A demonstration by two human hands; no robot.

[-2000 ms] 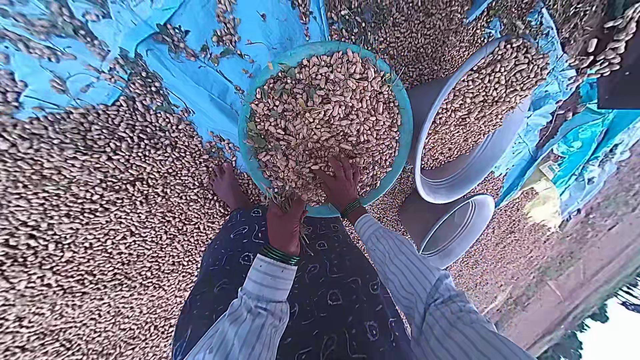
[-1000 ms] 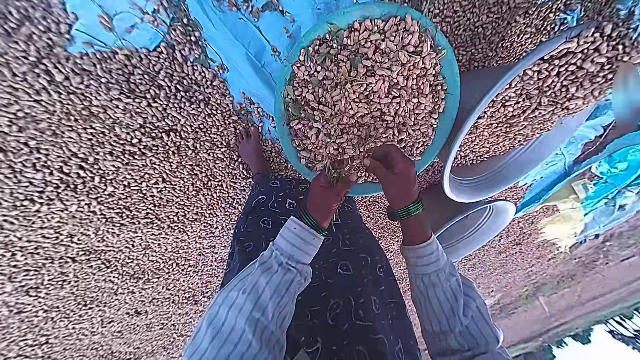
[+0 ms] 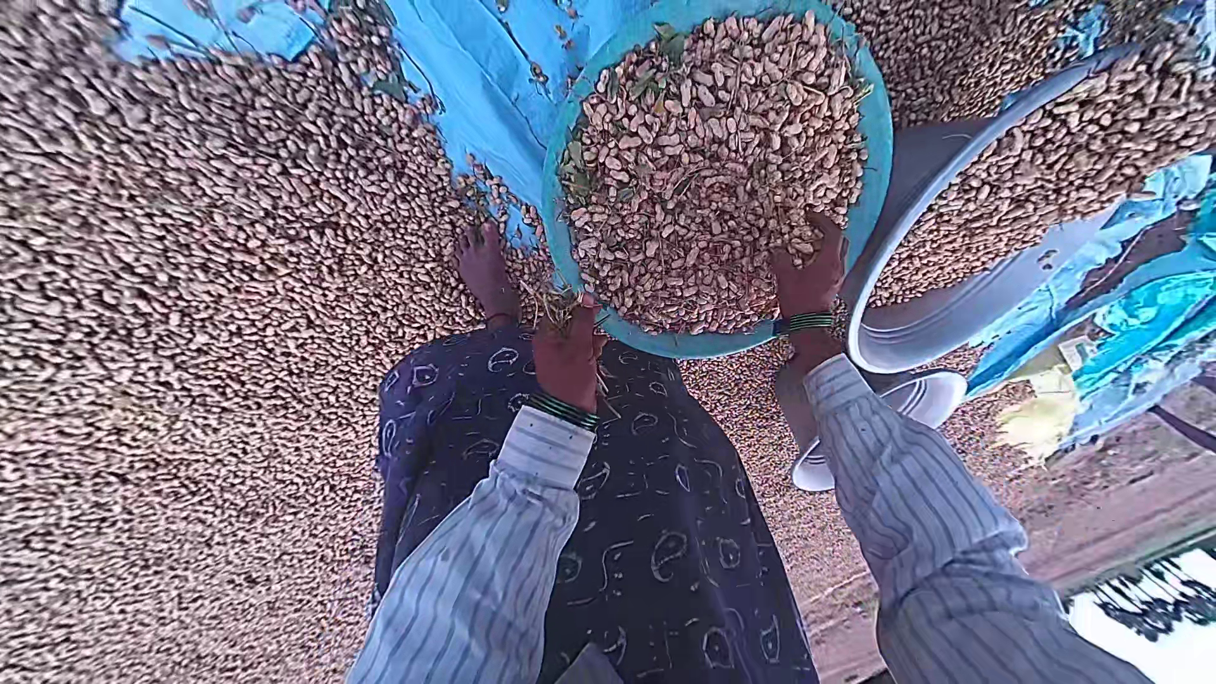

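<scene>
A round turquoise basin (image 3: 879,142) full of unshelled peanuts (image 3: 712,171), with some leaves and dry stems among them, stands in front of my knees. My left hand (image 3: 567,356) is at the near left edge of the basin, closed on a small bunch of dry stems (image 3: 554,302). On the peanuts at the near right side inside the basin rests my right hand (image 3: 812,271), fingers spread, with nothing plainly held. Green bangles circle both wrists.
Peanuts cover the ground (image 3: 209,332) at the left. A blue tarpaulin (image 3: 465,85) lies beyond the basin. To the right are a large grey tub (image 3: 988,313) holding peanuts and a smaller grey vessel (image 3: 936,394). My bare foot (image 3: 486,271) is left of the basin.
My hands were together at the basin's near edge; they have moved apart, the left to the left with stems, the right onto the peanuts.
</scene>
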